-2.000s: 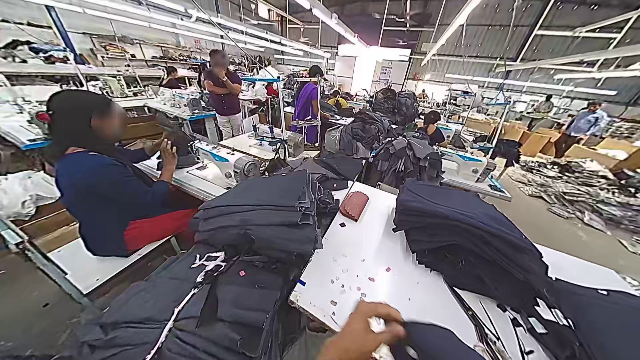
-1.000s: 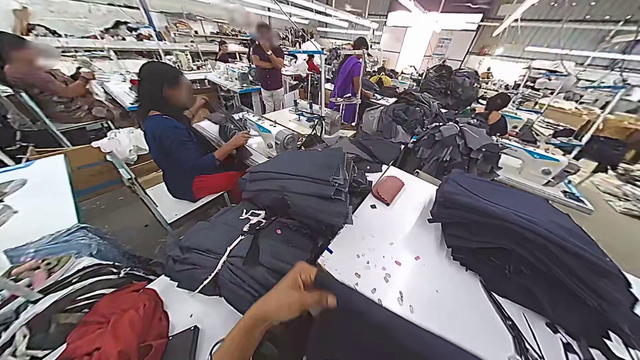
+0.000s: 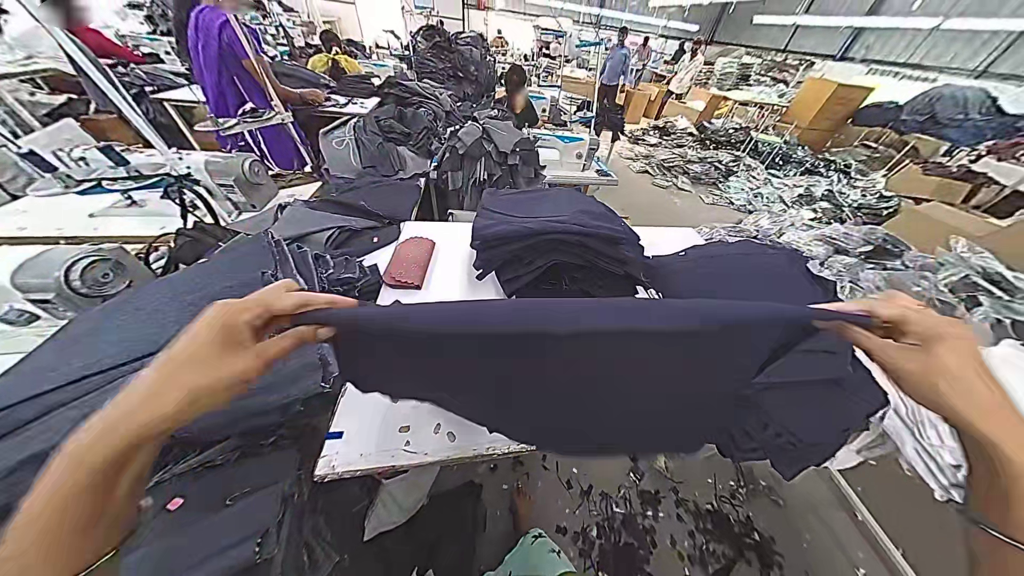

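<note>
A dark navy fabric piece (image 3: 560, 368) is stretched flat between my hands, over the near edge of the white table (image 3: 424, 452). My left hand (image 3: 264, 340) pinches its left end between thumb and fingers. At the right end, my right hand (image 3: 904, 336) grips the same fabric. Behind the held piece stands a stack of folded navy fabric (image 3: 552, 236), and a reddish scalloped case (image 3: 410, 262) lies to the left of that stack. Small loose bits (image 3: 438, 430) dot the table near its front edge.
Piled dark fabric (image 3: 192, 344) fills the left side. Sewing machines (image 3: 80, 276) stand beyond it. A person in purple (image 3: 232, 80) and others are at work further back. Scraps (image 3: 632, 512) litter the floor below, and plastic-wrapped goods (image 3: 800, 176) with cartons lie at the right.
Both hands now hold the navy fabric spread out; one second ago only one hand showed, at a dark fabric's edge. The view has swung to the right.
</note>
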